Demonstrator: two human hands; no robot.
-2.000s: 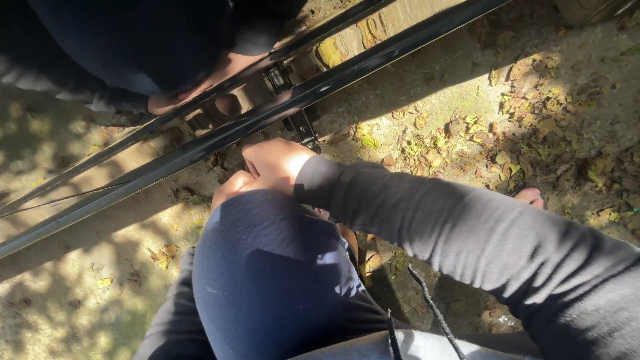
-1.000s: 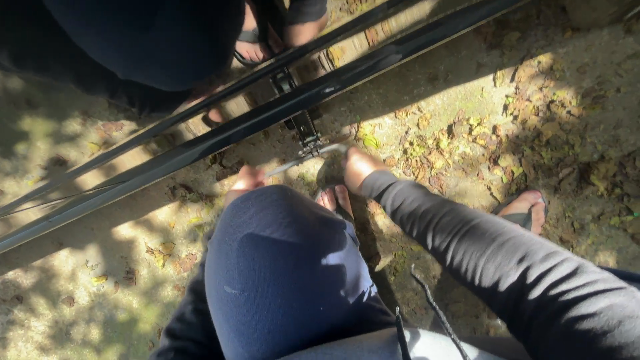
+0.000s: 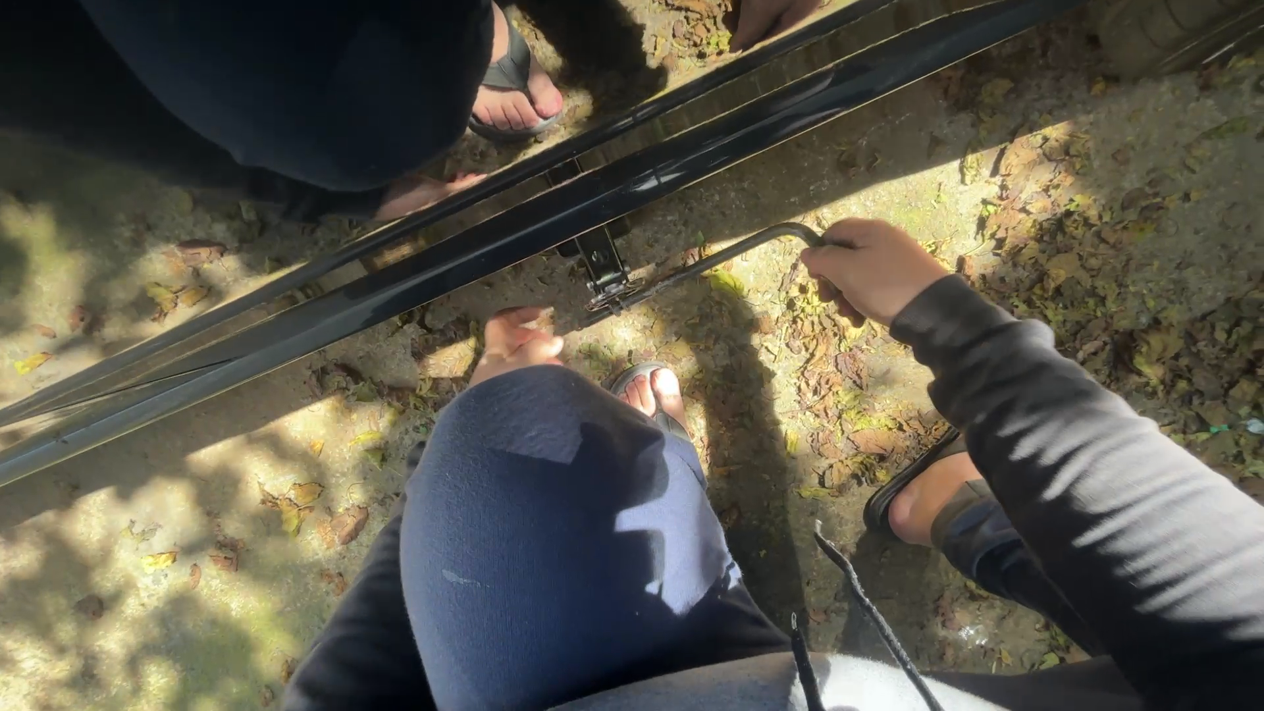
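A black jack (image 3: 600, 262) reaches out from under the dark, glossy lower edge of a vehicle (image 3: 632, 183). A bent metal crank handle (image 3: 736, 249) meets its front end and rises to the right. My right hand (image 3: 869, 269) is closed around the bent far end of this handle. To the left of the jack, my left hand (image 3: 515, 341) has its fingers parted and slightly curled close to the rod's lower end, with a small gap between; my knee hides part of the hand.
My blue-clad knee (image 3: 553, 533) is just in front of the jack. My sandalled feet (image 3: 654, 387) stand on rough ground with dry leaves (image 3: 1066, 267). The vehicle's shiny side shows what looks like a reflection of my leg and sandal (image 3: 515, 94).
My hands were together near the jack, then apart at the handle's two sides. My right hand has moved right with the handle's end, and the left has come away from the rod.
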